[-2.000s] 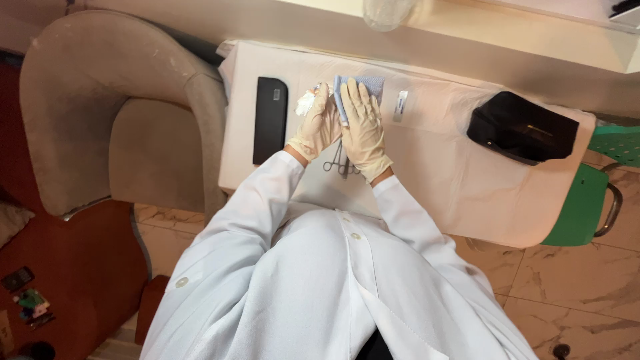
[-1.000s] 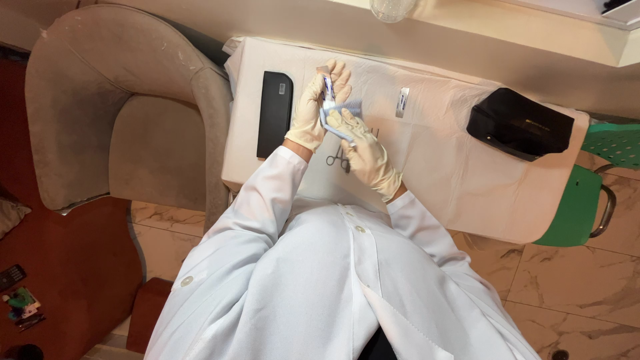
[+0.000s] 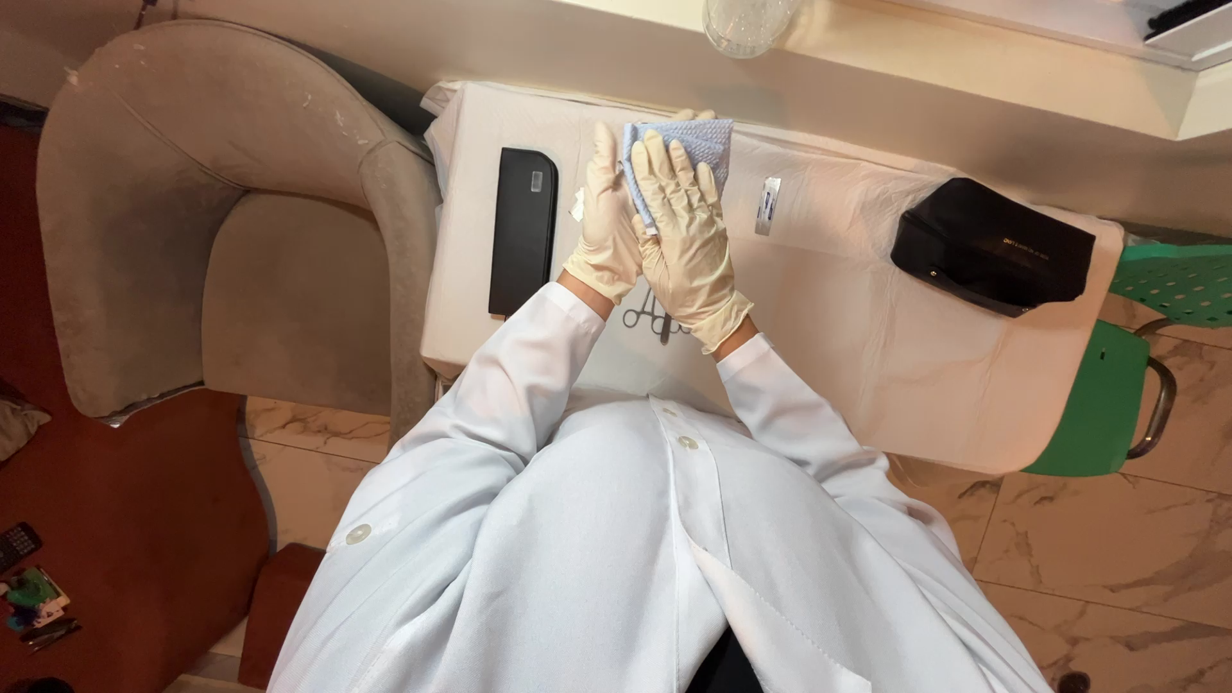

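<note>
Both hands wear cream latex gloves over the white-covered table [image 3: 828,318]. A folded blue textured cloth or pad [image 3: 710,144] lies between them near the far edge. My right hand [image 3: 681,226] rests flat on its near part, fingers pointing away. My left hand [image 3: 611,217] is at the left of the cloth, with part of its fingers hidden behind it; a small white piece [image 3: 578,204] shows beside its palm. Below the wrists lie ring-handled metal instruments [image 3: 647,316], their upper parts covered by my hands. A small silver packet [image 3: 768,206] lies right of the cloth.
A black case [image 3: 523,231] lies at the table's left, and a black pouch [image 3: 996,245] at its right. A grey upholstered armchair [image 3: 298,260] stands left of the table. Green chairs [image 3: 1102,404] are at the right end. A clear glass vessel [image 3: 746,24] stands on the ledge beyond.
The blue cloth, bent between my hands one second ago, is now spread flatter and farther from my body. My right hand has moved away from me and lies over it.
</note>
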